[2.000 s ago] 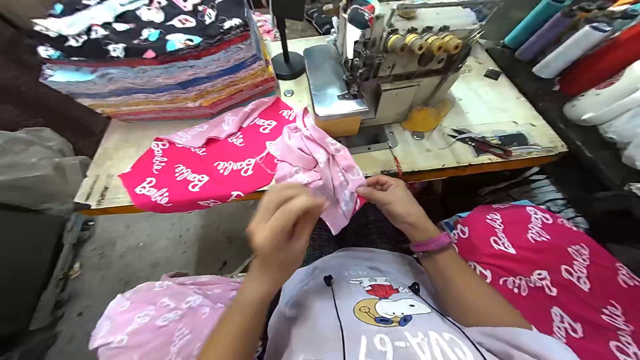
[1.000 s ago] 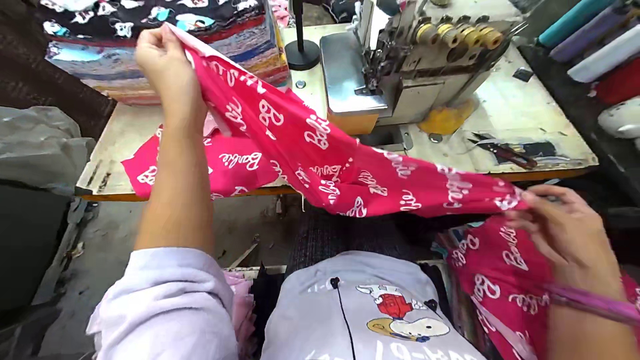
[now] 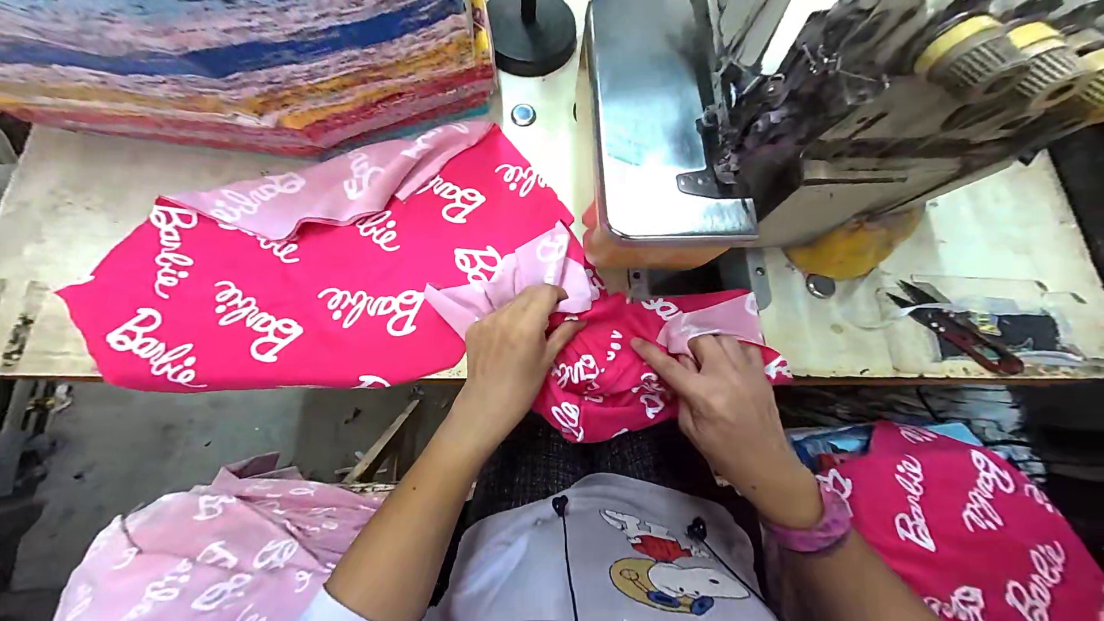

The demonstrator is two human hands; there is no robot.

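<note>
A hot-pink printed fabric piece [image 3: 608, 366] with pale pink parts lies bunched at the table's front edge, just before the sewing machine [image 3: 673, 147]. My left hand [image 3: 517, 345] grips its left part, where a light pink layer is folded over. On its right part my right hand [image 3: 720, 388] holds a light pink fold, the index finger stretched over the hot-pink cloth. Another hot-pink fabric piece [image 3: 285, 302], with a light pink piece [image 3: 336, 194] on top, is spread on the table to the left. The needle area is partly hidden by the machine's parts.
A tall stack of colourful cut fabric [image 3: 259, 78] stands at the back left, near a black round stand base [image 3: 533, 39]. Thread snips [image 3: 957, 328] lie on the right of the table. Light pink fabric [image 3: 207, 552] and hot-pink fabric [image 3: 957, 517] are heaped below the table edge.
A second ago the hot-pink fabric was stretched wide between my raised hands. Both hands have come together and down to the table edge, where the cloth is gathered. The view is closer.
</note>
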